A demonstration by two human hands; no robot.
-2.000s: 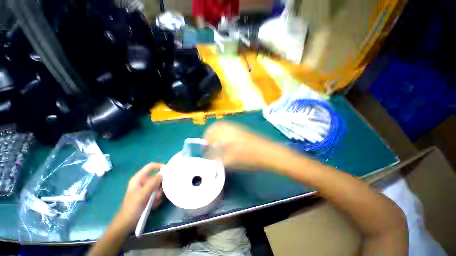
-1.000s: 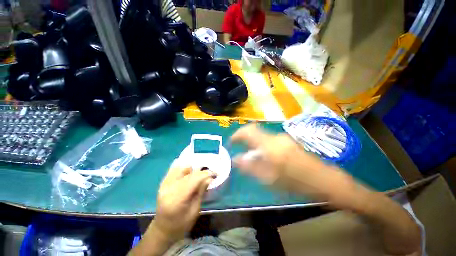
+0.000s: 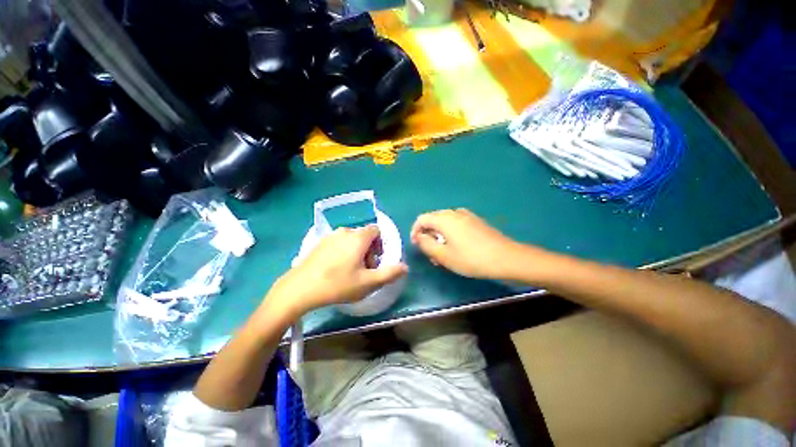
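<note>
The white round camera housing [image 3: 388, 247] stands at the bench's front edge, its open rectangular bracket [image 3: 345, 200] pointing to the back. My left hand [image 3: 336, 269] lies over the housing and grips it, fingertips near its middle, hiding much of its face. A white antenna [image 3: 297, 346] sticks down below my left wrist past the bench edge. My right hand [image 3: 461, 245] is just right of the housing, not touching it, fingers curled together. A small pale spot shows at its fingertips; I cannot tell if it is a held part.
Glossy black shells [image 3: 240, 161] are heaped at back left. A component tray [image 3: 65, 253] and clear small-parts bag [image 3: 179, 271] lie left. The antenna bag with blue wires [image 3: 611, 144] lies right. A striped sheet [image 3: 454, 74] is behind. A carton [image 3: 611, 384] and blue bin [image 3: 131, 410] sit below.
My right hand has lowered and its fingers have closed together beside the housing. My left hand has shifted up over the housing's face. The view has tilted down, showing my lap.
</note>
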